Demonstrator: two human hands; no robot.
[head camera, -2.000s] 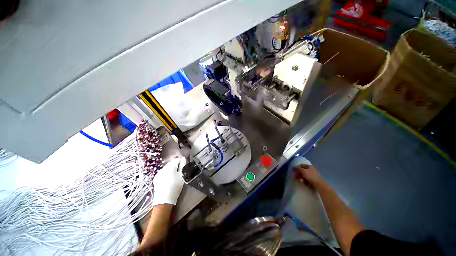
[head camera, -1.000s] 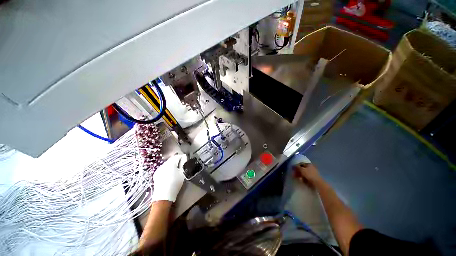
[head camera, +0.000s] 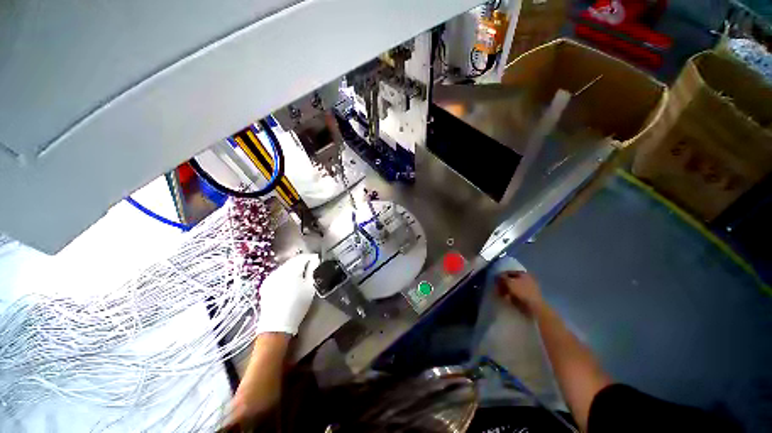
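Note:
My left hand (head camera: 286, 296), in a white glove, rests at the near-left edge of the pale round disc (head camera: 398, 269), its fingertips beside a dark block (head camera: 330, 276). Whether it pinches a cable end cannot be told. The disc carries small metal posts and a short blue tube. Dark red-brown cable tips (head camera: 251, 235) are bunched left of the glove, with white cables (head camera: 144, 313) fanned out behind them. My right hand (head camera: 518, 293) is off the table's front edge, fingers curled and partly blurred; whether it holds anything is unclear. Metal tying-head parts (head camera: 394, 97) stand behind the disc.
Green (head camera: 425, 289) and red (head camera: 454, 263) buttons sit right of the disc. A yellow-and-black strip (head camera: 269, 166) stands at left. A sheet-metal chute (head camera: 457, 182) with a dark opening is at right, with cartons (head camera: 631, 97) beyond. A white cover (head camera: 169, 76) spans the top.
The metal head has moved left from over the chute to behind the disc, uncovering the dark opening. A looped dark hose now shows by the striped strip. My hands have barely moved.

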